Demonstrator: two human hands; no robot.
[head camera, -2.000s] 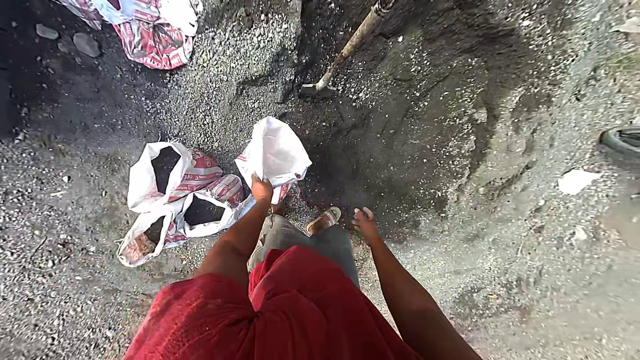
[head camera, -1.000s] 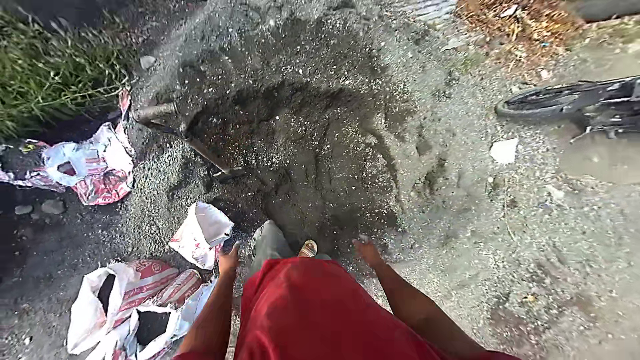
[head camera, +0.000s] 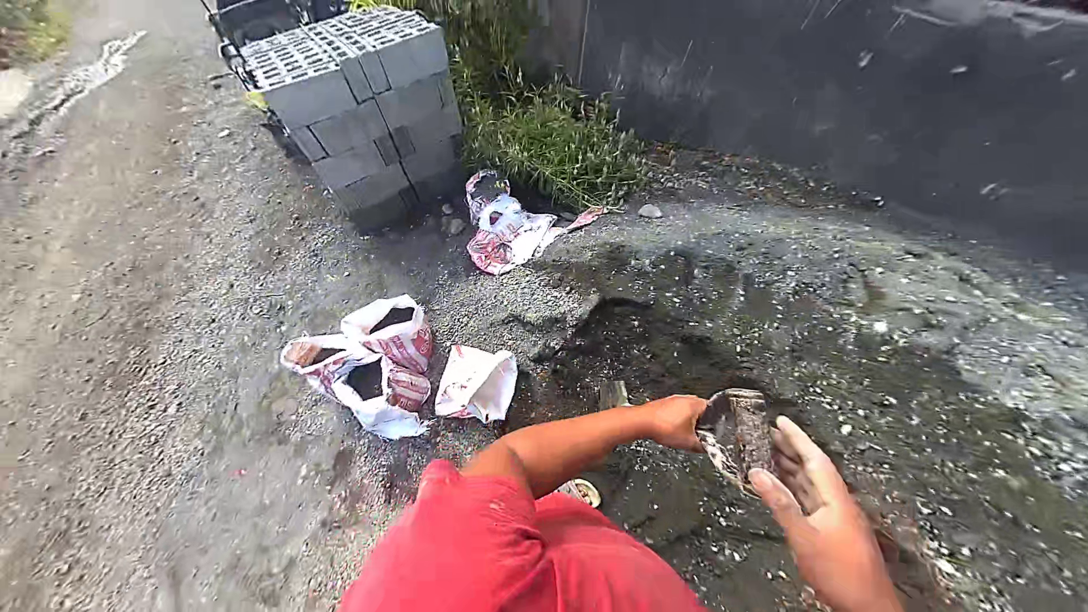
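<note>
My left hand (head camera: 678, 422) is closed around one end of a dirt-caked, grey-brown tool part (head camera: 738, 429), perhaps a shovel's grip; blur hides its exact kind. Close to the right side of that part is my right hand (head camera: 816, 493), fingers spread and palm turned toward it; whether it touches is unclear. An open white sack with red print (head camera: 478, 382) stands left of my left forearm. Beside it are several white and red sacks (head camera: 399, 340) with dark material inside. Under and beyond my hands lies a dug heap of dark sand and gravel (head camera: 688, 340).
Stacked grey hollow concrete blocks (head camera: 365, 119) stand at the upper left. Crumpled sacks (head camera: 510, 234) lie near green grass (head camera: 552, 144). A dark wall (head camera: 807, 93) runs along the upper right. A gravel track (head camera: 127, 297) extends down the left side.
My left hand has left the white sack and now holds the dirty tool part. My right hand has come up beside it. The view has swung strongly toward the blocks and wall.
</note>
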